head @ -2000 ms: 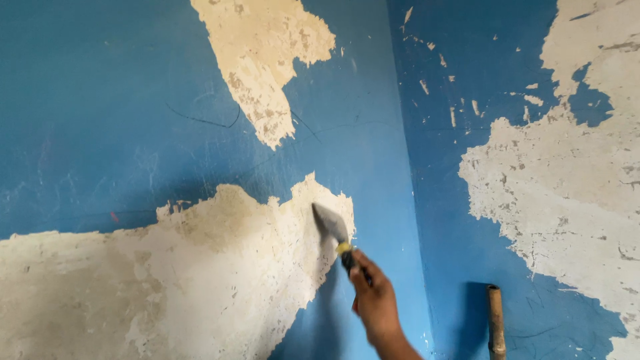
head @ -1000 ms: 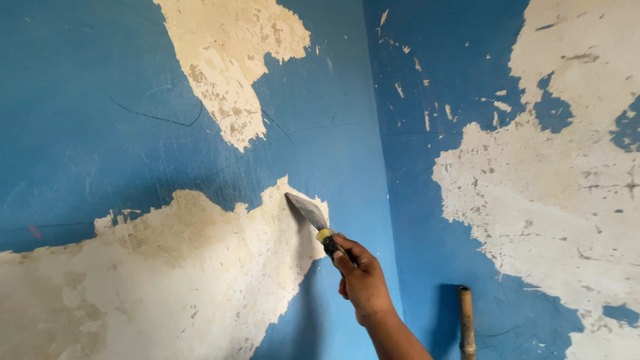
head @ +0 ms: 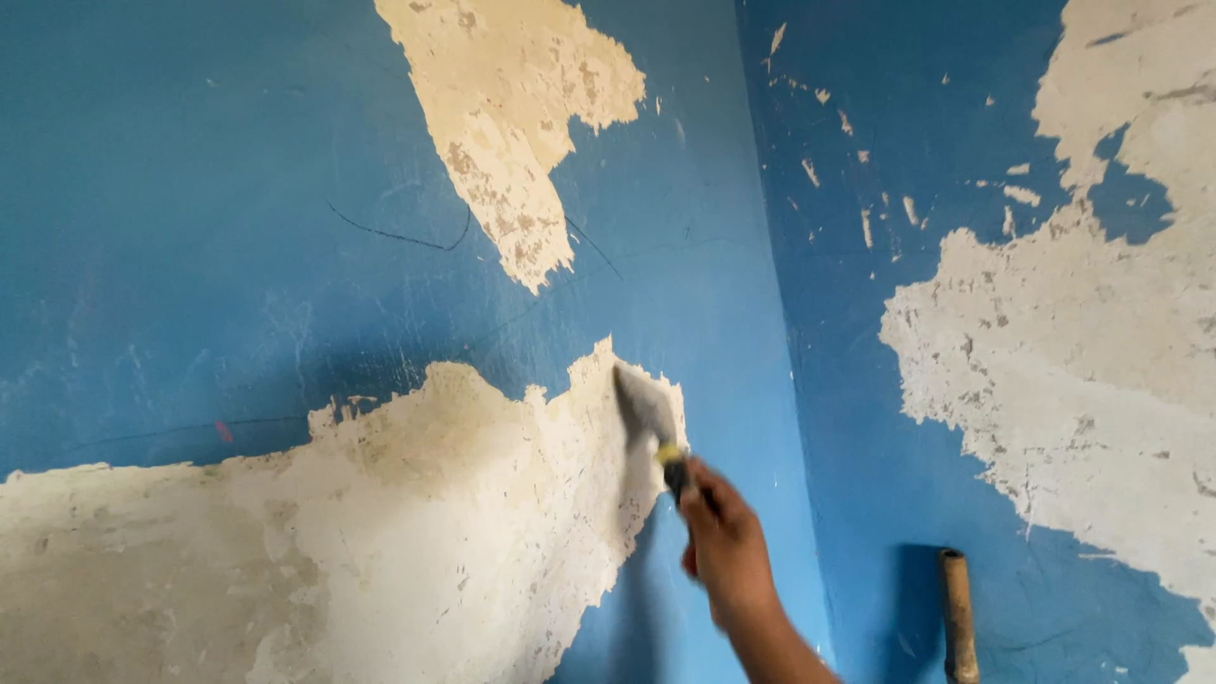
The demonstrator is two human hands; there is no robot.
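My right hand [head: 730, 541] is closed around the dark handle of a paint scraper [head: 648, 404] with a yellow collar, right of centre in the head view. The metal blade tilts up and to the left, over the right end of a large bare plaster patch [head: 456, 532]. Its tip is close to the patch's jagged upper edge, where blue paint [head: 513, 332] begins; whether it touches the wall cannot be told. The blade and hand are slightly blurred. My left hand is out of view.
Another bare patch [head: 513, 123] lies higher on the same wall. The room corner [head: 784, 323] runs down right of my hand. The adjoining blue wall has a large bare area [head: 1073, 361] and small chips. A bamboo pole [head: 959, 617] stands at the lower right.
The hand and scraper stay around the right end of the lower patch, with small shifts in position and tilt. The view has swung slightly left and then back.
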